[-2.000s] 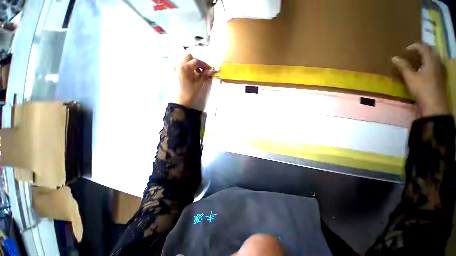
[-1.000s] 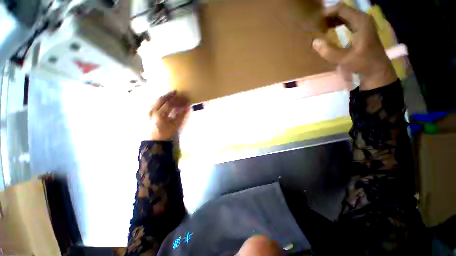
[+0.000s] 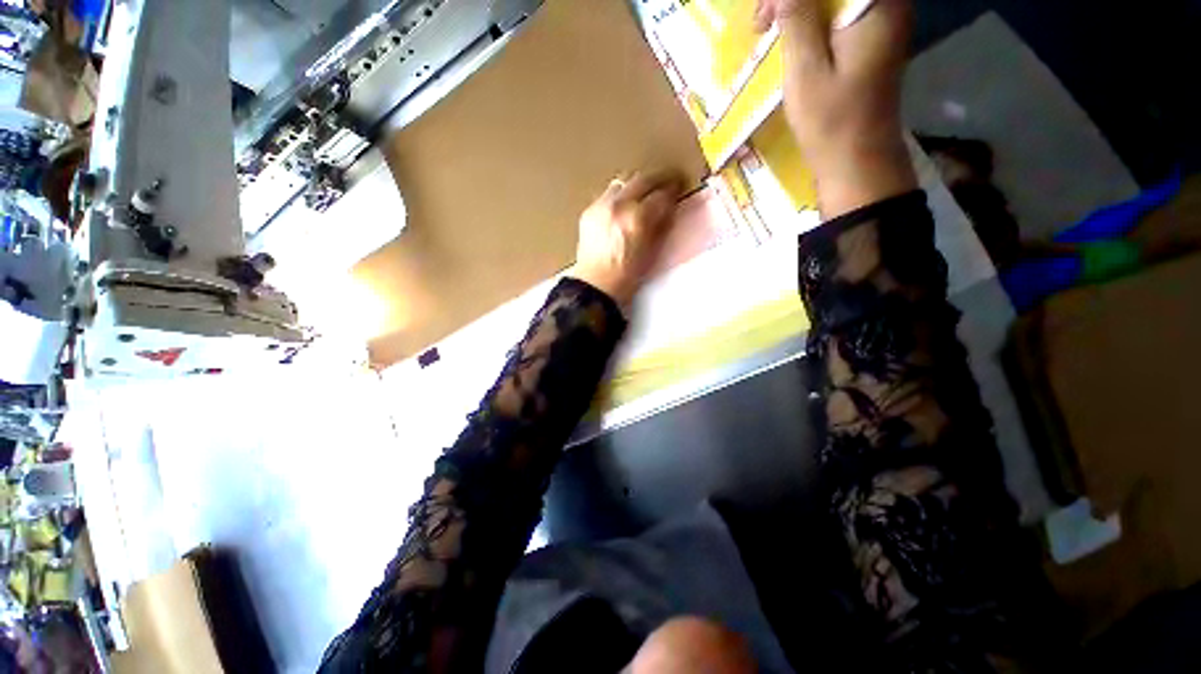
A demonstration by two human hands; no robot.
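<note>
The tan panel (image 3: pixel 527 158) lies flat on the white positioning board (image 3: pixel 711 310), beside the sewing machine head. My left hand (image 3: pixel 626 237) rests with bent fingers at the panel's near right edge; its fingertips are partly hidden. A thin dark line shows beside them. My right hand (image 3: pixel 843 99) is over the yellow pads (image 3: pixel 788 165) at the board's right side. Its fingers are partly cut off by the top edge, and I cannot tell what they grip. A narrow yellow strip (image 3: pixel 744 121) runs from beside that hand to the panel's corner.
The white sewing machine head (image 3: pixel 185 310) stands at the left. A black locating mark (image 3: pixel 428 357) shows by the panel edge. Stacked brown panels (image 3: pixel 171 619) are at lower left. A brown pile (image 3: pixel 1120 382) and a blue and green item (image 3: pixel 1087 250) are at right.
The view has swung to the right. The yellow strip no longer lies along the panel's near edge. My left hand has moved right along that edge, and my right hand has moved away over the yellow pads.
</note>
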